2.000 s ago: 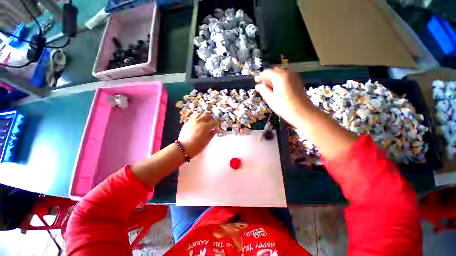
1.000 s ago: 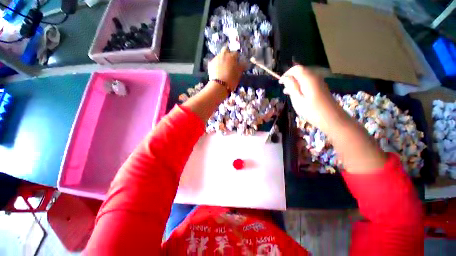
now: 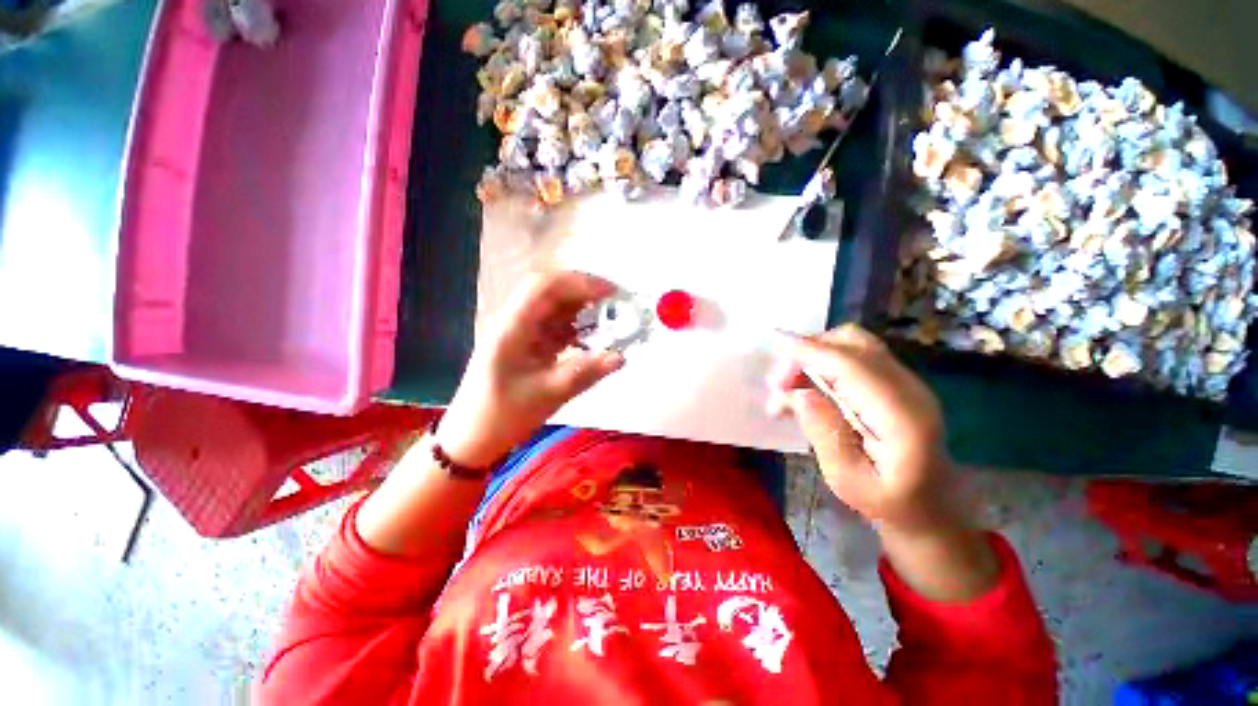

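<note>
My left hand [image 3: 531, 352] holds a grey-white knobbly moulded piece [image 3: 611, 323] between thumb and fingers, over the pale board [image 3: 690, 393]. The piece is just left of a small bright red disc [image 3: 675, 309] on the board. My right hand [image 3: 862, 414] is at the board's right edge and holds a thin pale stick [image 3: 817, 356] like a pen, its tip pointing left towards the disc. The stick's tip is hard to make out against the board. A heap of small whitish and tan parts [image 3: 621, 97] lies behind the board.
A pink tray [image 3: 377, 207] stands on the left with a grey-white piece [image 3: 243, 19] at its far end. A black tray [image 3: 869, 235] of small pale and tan parts [image 3: 1090, 207] is on the right. A thin pointed tool [image 3: 842, 138] lies by the board's far right corner. Red stools [image 3: 221, 455] stand below.
My left hand has come back from the far tray to over the board, now with a piece. My right hand has moved nearer to me with the stick. The view has tilted down.
</note>
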